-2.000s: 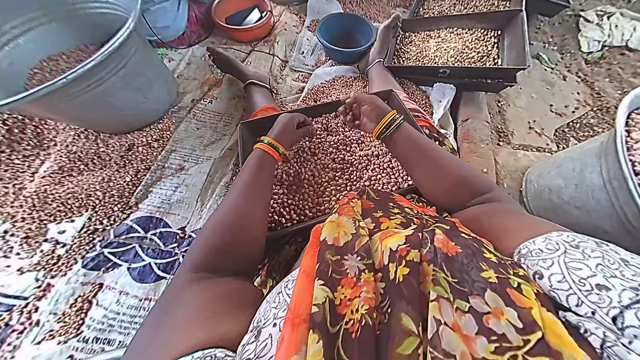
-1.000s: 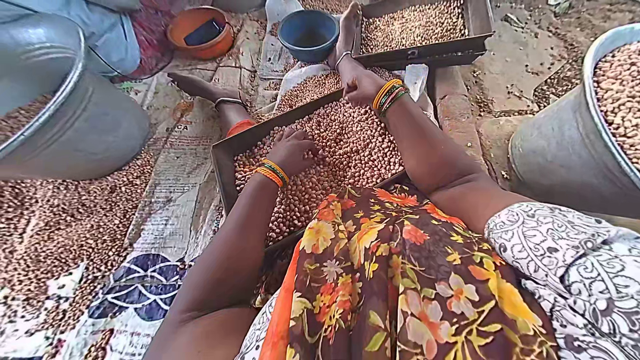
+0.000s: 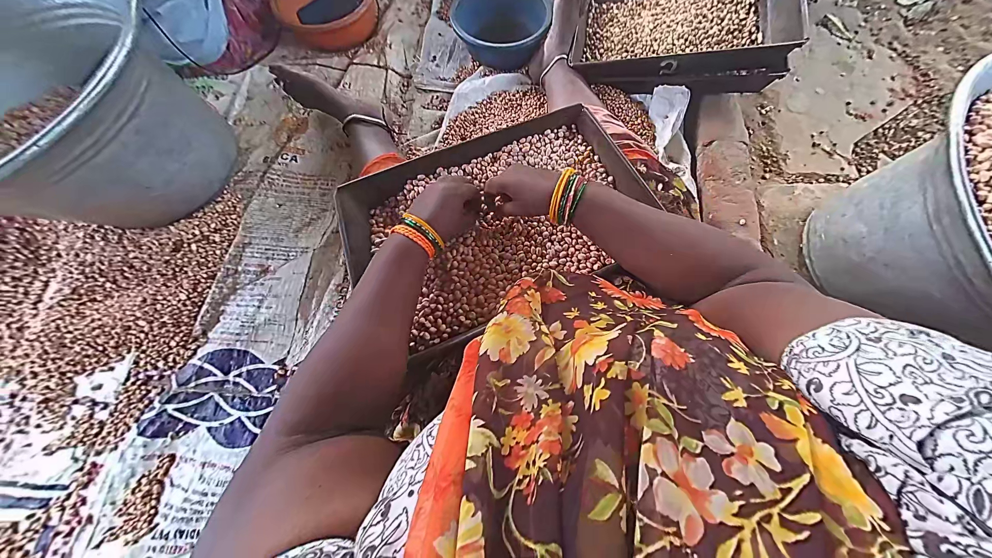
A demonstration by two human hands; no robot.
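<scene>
A dark rectangular metal tray (image 3: 358,246) filled with reddish-brown nuts or seeds (image 3: 496,271) lies between my legs. Over its middle, my left hand (image 3: 449,205) and my right hand (image 3: 521,191) are close together, knuckles up, with fingers curled toward each other. A few of the nuts or seeds show between the fingertips, but whether either hand grips any is unclear. Bangles circle both wrists.
Metal buckets holding more nuts or seeds stand at left (image 3: 167,139) and right (image 3: 891,232). Ahead are a blue bowl (image 3: 504,50), an orange basin (image 3: 341,31) and another filled tray (image 3: 697,66). Loose nuts or seeds (image 3: 116,287) cover printed sacking at left.
One second ago my hands were apart, the right at the tray's far edge and the left over the pile. Now they have come together over the tray's middle.
</scene>
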